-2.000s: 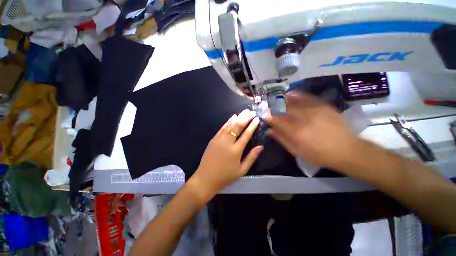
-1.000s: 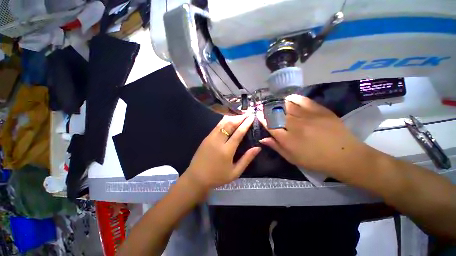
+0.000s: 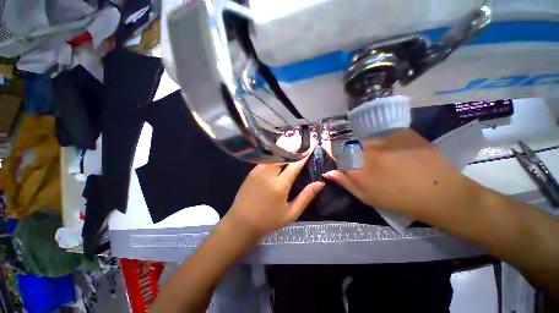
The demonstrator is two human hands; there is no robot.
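Note:
A large black garment panel lies flat on the white table, its right part under the lit head of the sewing machine. A small narrow black strip lies on it at the needle. My left hand rests on the panel left of the strip, thumb and fingertips by its edge. My right hand presses from the right, beside the grey-blue block; the machine's knob hides part of it. A thin white sheet lies partly under my right hand. The needle tip is lost in glare.
Thread snips lie on the table at right. A phone is below the machine arm. Long black cut pieces hang over the left table edge. A red basket stands below the table.
The view has moved closer to the machine head. My right hand, blurred and moving at first, has settled beside the strip. My left hand stays on the panel.

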